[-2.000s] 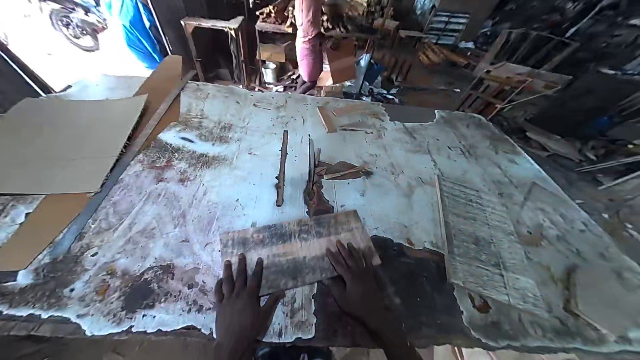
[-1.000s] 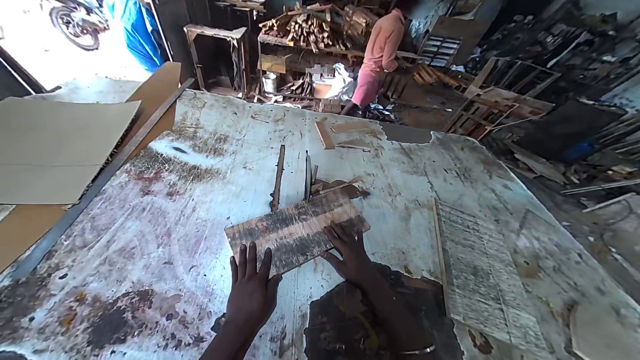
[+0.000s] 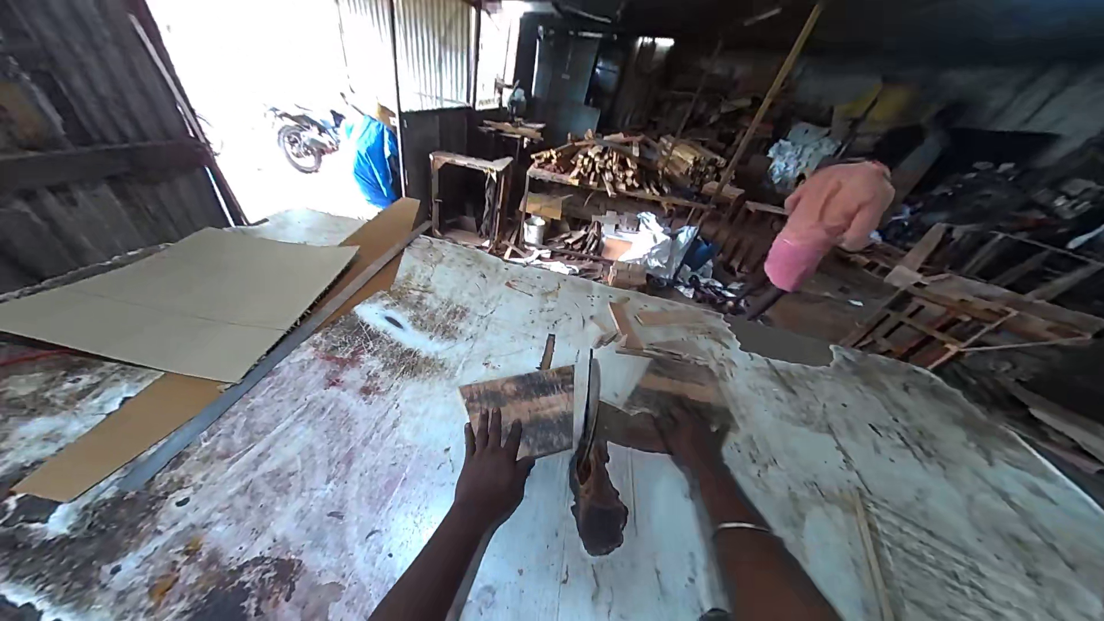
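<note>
My left hand [image 3: 496, 466] lies palm down with its fingers apart on a stained, blackened flat board [image 3: 526, 401]. My right hand [image 3: 690, 431], blurred, is over a similar stained piece [image 3: 673, 384]; whether its fingers grip it is unclear. Between the hands a thin upright blade-like piece [image 3: 592, 397] stands near a dark brown, rough lump [image 3: 598, 509]. Whether the two stained parts are one board or separate pieces cannot be told. A narrow dark strip [image 3: 548, 352] shows just behind the left part.
The worn white tabletop [image 3: 414, 483] carries a large cardboard sheet [image 3: 190, 293], a long metal straightedge [image 3: 267, 366] and thin wooden offcuts [image 3: 625, 323]. Beyond it, a person in pink [image 3: 824, 216] bends near a wooden frame [image 3: 966, 302]. Stacked wood [image 3: 604, 164] sits on a rack.
The stained board, seen whole between my hands before, now shows as two parts with the upright piece and dark lump between them. My hands are farther apart. The view has tilted up.
</note>
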